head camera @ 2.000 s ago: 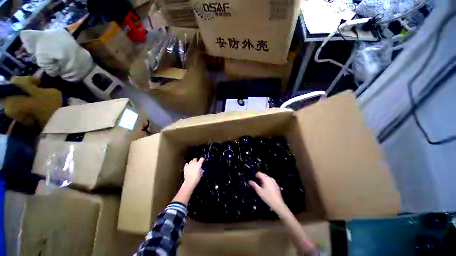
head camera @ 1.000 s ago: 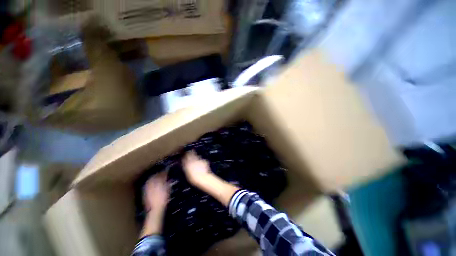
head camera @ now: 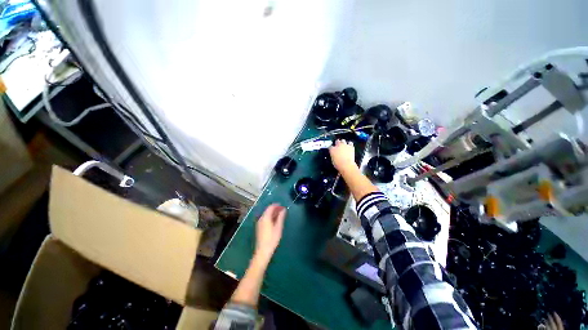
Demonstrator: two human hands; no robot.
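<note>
Round black housings (head camera: 304, 188) with thin wire leads lie on the green bench top (head camera: 284, 264), left of the machine base. My right hand (head camera: 343, 156) reaches over the bench beside the back left of the base, its fingertips at several black housings and a white strip. Whether it grips one is hidden. My left hand (head camera: 271, 227) is above the bench's left part, fingers partly curled, just below a housing. I cannot tell if it holds anything thin.
The machine's pale base plate (head camera: 351, 222) carries black round parts, with the metal press (head camera: 516, 174) above. A large black heap (head camera: 509, 277) lies to the right. An open carton (head camera: 122, 238) stands at lower left. Another person's fingers (head camera: 551, 322) seem to show at the bottom right edge.
The view has swung right from the carton to the bench and machine. Both my hands have left the black parts in the carton and are now over the green bench.
</note>
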